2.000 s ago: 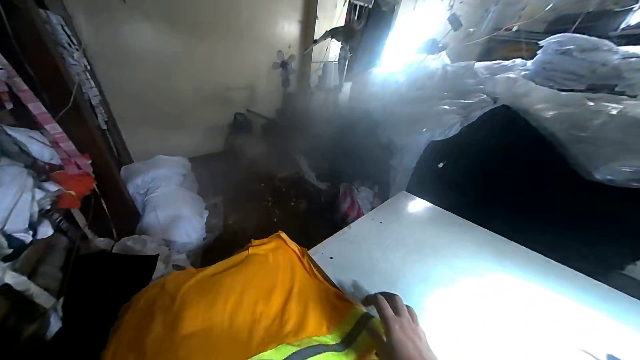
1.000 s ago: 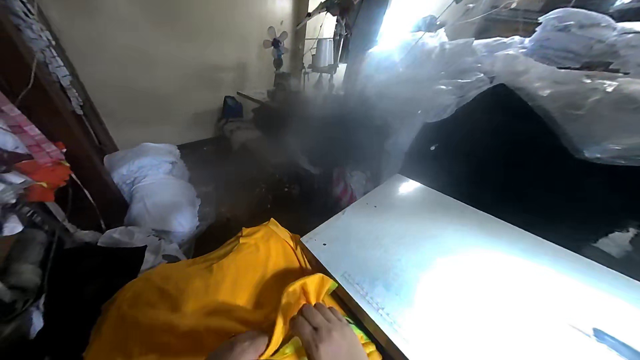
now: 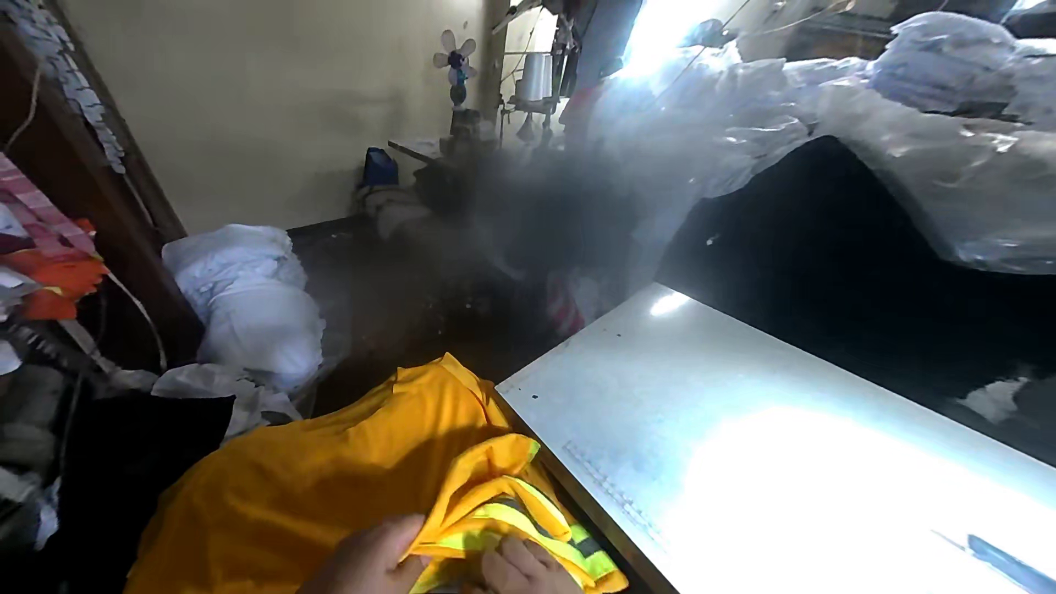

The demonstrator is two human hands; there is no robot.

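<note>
An orange garment [image 3: 330, 470] with yellow-green and grey reflective bands lies along the left edge of a white tabletop [image 3: 610, 363]. At the bottom of the view my left hand [image 3: 371, 557] pinches a gathered fold of the cloth between thumb and fingers. Just right of it my right hand [image 3: 524, 569] is curled on the banded part of the same garment, its fingertips partly hidden in the folds. A slim blue tool [image 3: 1011, 565], its kind unclear, rests on the table at the lower right.
White cloth bundles [image 3: 264, 313] sit on the floor at left, near black fabric [image 3: 140, 462]. Clear plastic-wrapped bundles [image 3: 949, 157] and black cloth [image 3: 825, 247] border the table's far side. A small fan [image 3: 455, 62] and a white thread cone [image 3: 536, 77] stand at the back.
Two seconds ago one hand lay at the table's edge on the flat bands. Both hands are now on the garment, and its banded part is lifted and folded over.
</note>
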